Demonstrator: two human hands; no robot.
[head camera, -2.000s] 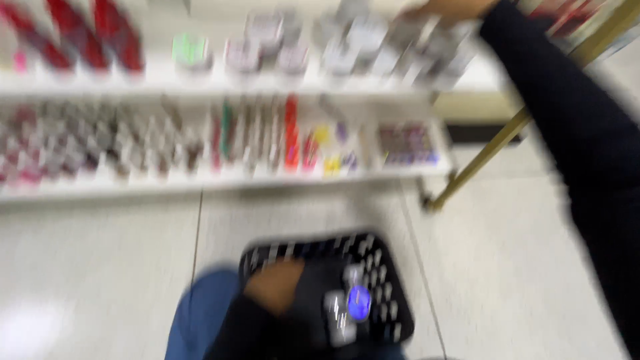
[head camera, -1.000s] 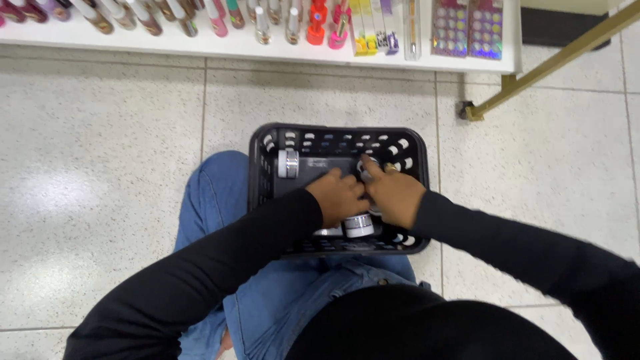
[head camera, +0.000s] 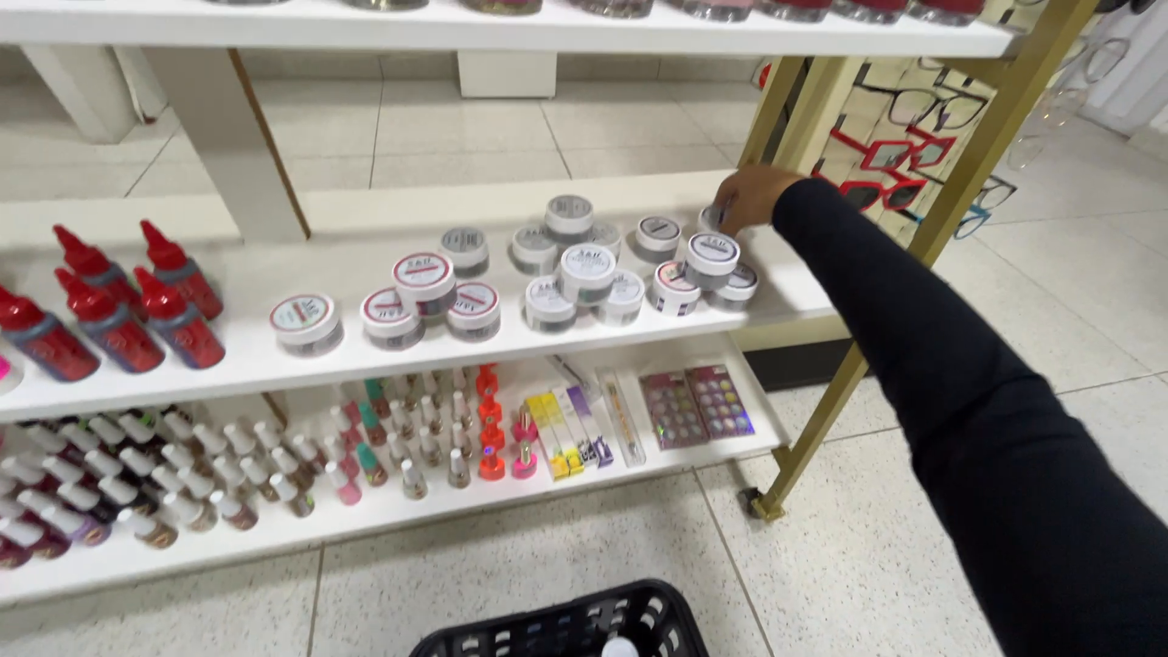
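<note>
My right hand (head camera: 756, 197) reaches to the right end of the middle white shelf, its fingers around a small white-lidded jar (head camera: 710, 219) at the back. Just in front of it, a jar (head camera: 713, 259) rests on top of two others. More round jars stand to the left, some stacked, with a single jar (head camera: 306, 323) farthest left. Below, the black plastic basket (head camera: 547, 624) shows only its upper part, with a white-lidded item (head camera: 620, 647) inside. My left hand is out of view.
Red-capped bottles (head camera: 173, 317) stand at the left of the middle shelf. Nail polish bottles (head camera: 292, 493), slim boxes and palettes (head camera: 721, 401) fill the lower shelf. A gold metal post (head camera: 967, 228) rises at the right, beside hanging eyeglasses (head camera: 890, 153).
My right hand has left the basket and is up at the jars on the middle shelf. My left hand has gone out of view. The view has tilted up to the shelves.
</note>
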